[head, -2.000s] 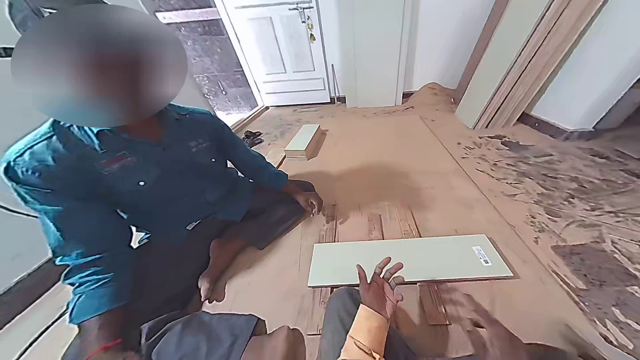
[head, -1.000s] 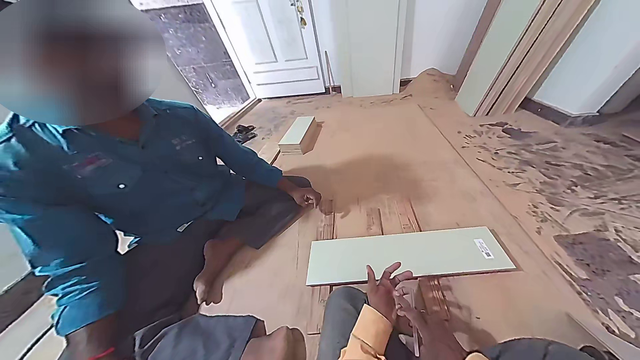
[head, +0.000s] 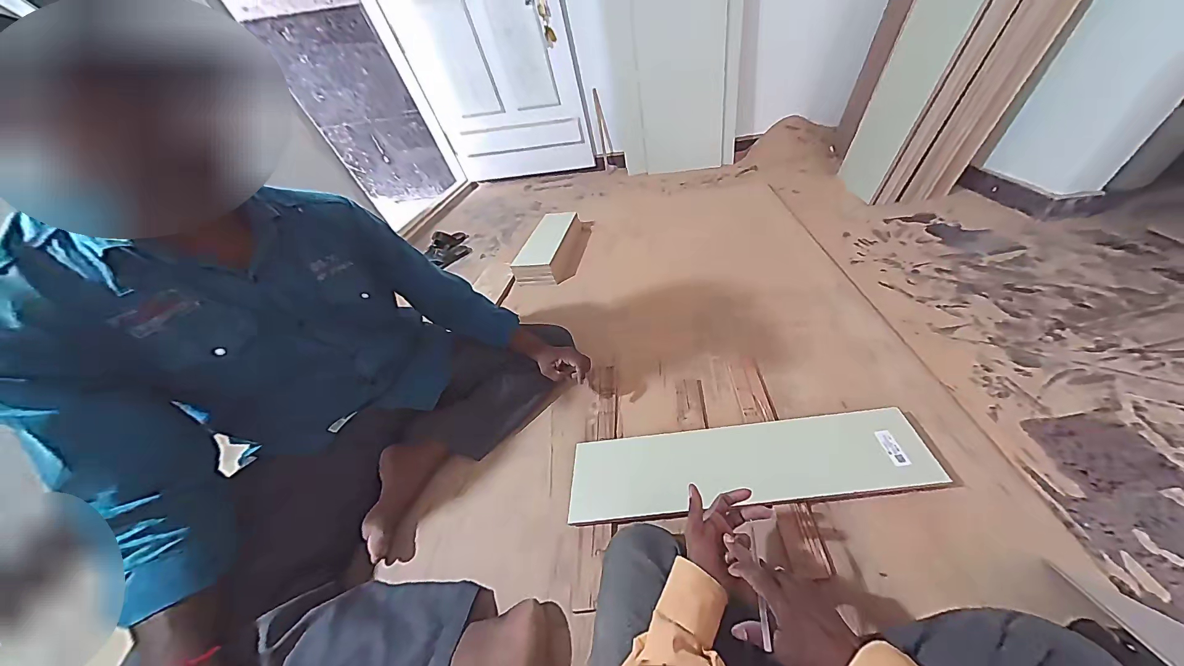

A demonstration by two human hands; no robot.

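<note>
A pale green rectangular panel (head: 740,462) with a printed sticker near its right end lies across thin wooden strips (head: 805,541) on the dusty floor sheet. My left hand (head: 720,532) is over the panel's near edge, its fingers spread, with nothing seen gripped in it. Close beside it, my right hand (head: 786,592) has a thin, light stick-like thing (head: 764,601) at its fingers; its exact kind is unclear. The fingers of the two hands are near each other, and whether they touch is hard to tell.
A person in a blue shirt (head: 305,333) sits cross-legged at the left, one hand near the strips. Beyond lies a stack of pale panels (head: 548,242), with dark footwear (head: 448,248) beside it. A white door (head: 504,83) and leaning boards (head: 953,102) stand at the back.
My right hand, apart from the left and blurred at the lower right two seconds ago, has come in beside my left hand. The panel still lies across the strips.
</note>
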